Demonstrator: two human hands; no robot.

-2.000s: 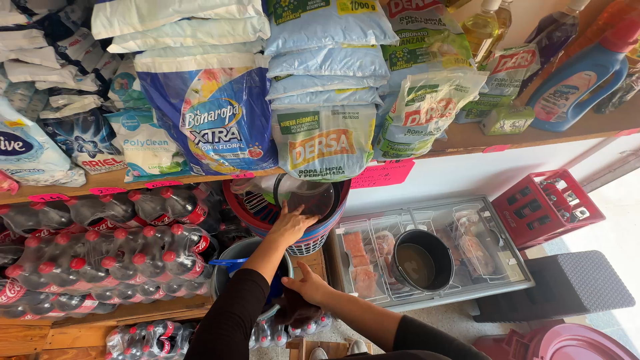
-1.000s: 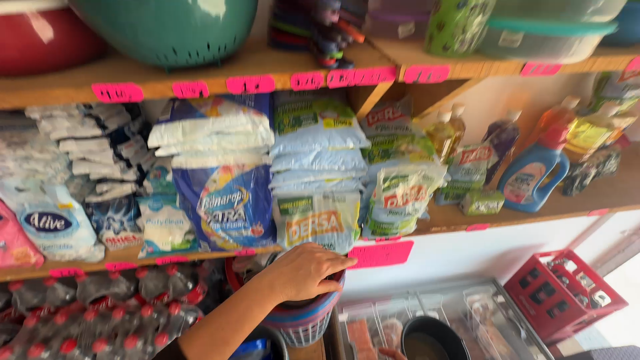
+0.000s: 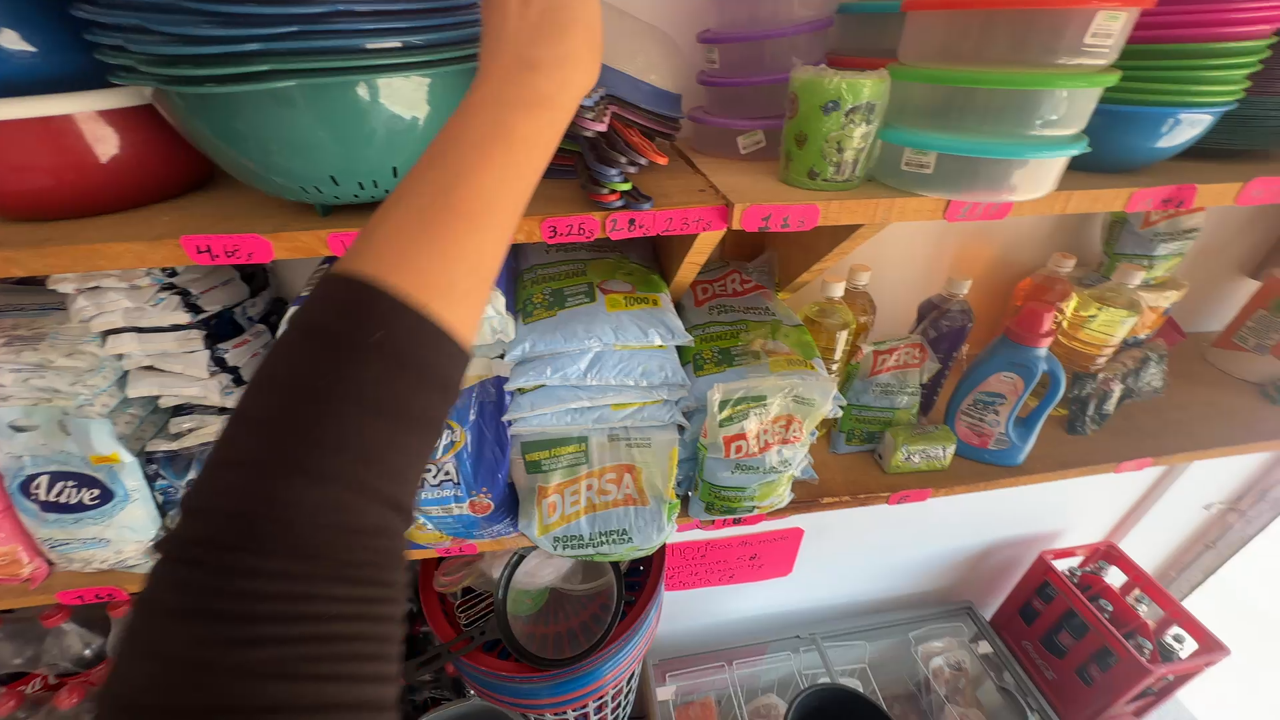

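Note:
My left arm in a dark sleeve reaches up from the lower left. Only the wrist and the base of my left hand (image 3: 541,35) show at the top edge; its fingers are out of view, so what it touches is hidden. Beside it on the left, a teal plastic colander (image 3: 300,130) sits under stacked blue bowls. To its right are a clear container with a blue rim (image 3: 645,88) and a bundle of coloured plastic items (image 3: 615,150). My right hand is not in view. Below, a round dark-rimmed lid or strainer (image 3: 558,610) lies on stacked plastic baskets (image 3: 590,690).
The upper wooden shelf (image 3: 800,205) also holds lidded containers (image 3: 985,165), a green cup (image 3: 833,125) and a red bowl (image 3: 95,160). Detergent bags (image 3: 598,490) and bottles (image 3: 1005,395) fill the shelf below. A glass-topped freezer (image 3: 820,640) and a red bottle crate (image 3: 1110,630) stand lower right.
My left hand has risen from the stacked baskets, past the detergent bags, to the upper shelf. My right hand, seen low earlier, has left the view. The view has tilted up.

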